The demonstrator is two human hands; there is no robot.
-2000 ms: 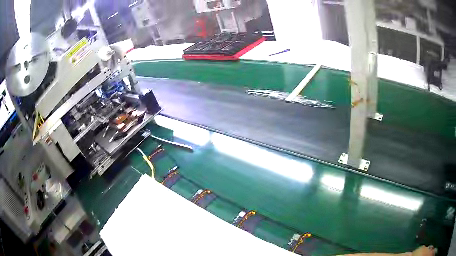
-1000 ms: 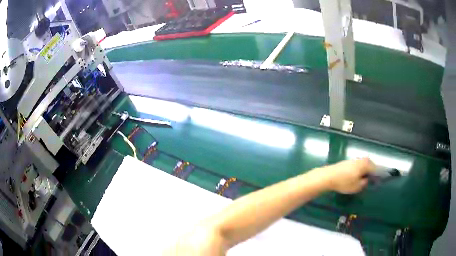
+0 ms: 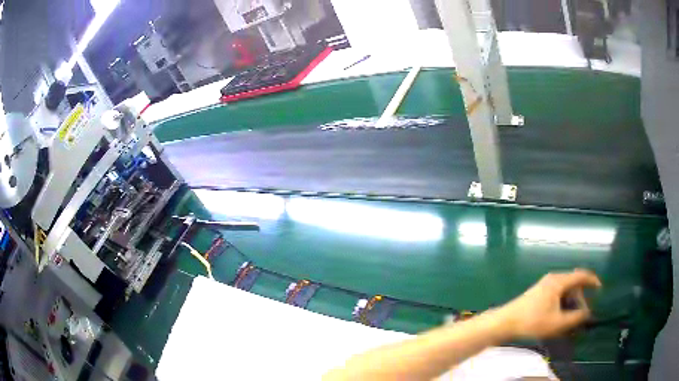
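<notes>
My left hand (image 3: pixel 558 306) is at the lower right, bare, its forearm coming up from the bottom centre. The fingers are curled around one end of a thin black frame (image 3: pixel 612 321), which is blurred and partly hidden by the hand. A row of similar black frames with orange flex strips (image 3: pixel 301 292) lies on the green surface (image 3: pixel 357 257); another frame (image 3: pixel 376 309) is closer to the forearm. Part of the row is hidden behind the arm. My right hand is not in view.
A white sheet (image 3: pixel 253 335) lies under the forearm. A machine with exposed mechanisms (image 3: pixel 126 231) stands left. A grey belt (image 3: pixel 335 164) with a pale post (image 3: pixel 484 141) runs beyond. A red-edged black tray (image 3: pixel 275 73) lies at the back.
My left hand, only at the lower right edge two seconds ago, came into fuller view. Since one second ago it has moved lower and slightly right, with the black frame at its fingers. The view has also shifted.
</notes>
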